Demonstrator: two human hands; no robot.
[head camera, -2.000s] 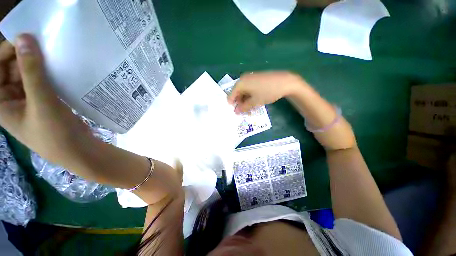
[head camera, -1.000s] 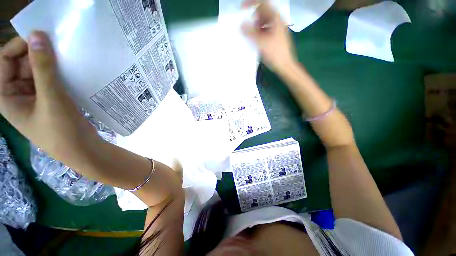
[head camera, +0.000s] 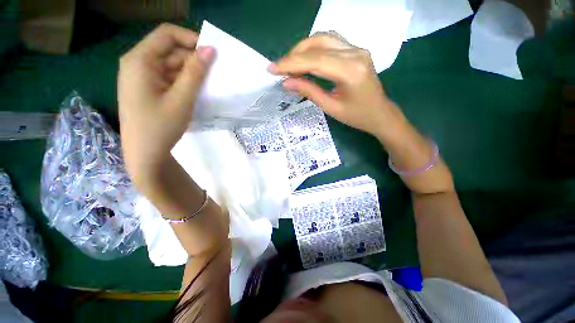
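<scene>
My left hand (head camera: 157, 94) holds a label sheet (head camera: 230, 76) by its upper left edge, over the table. The sheet shows a mostly white face, with dense black print near its lower right part. My right hand (head camera: 340, 79) pinches the sheet's right edge between thumb and finger. Loose printed label sheets (head camera: 312, 142) lie below the hands. White backing paper (head camera: 220, 170) lies piled beside them, partly hidden by my left forearm. A neat stack of label sheets (head camera: 339, 224) with a four-label grid lies close to my body.
Clear plastic bags of small parts (head camera: 91, 189) lie at left, beside a flat grey strip (head camera: 25, 125). Blank white sheets (head camera: 498, 38) lie at the far right. Brown cartons (head camera: 47, 25) stand at the far left edge. The table (head camera: 441, 120) is green.
My left hand has moved right and its sheet is turned and lower. My right hand has come back from the far side and now grips that sheet. A blank sheet now lies at the far side.
</scene>
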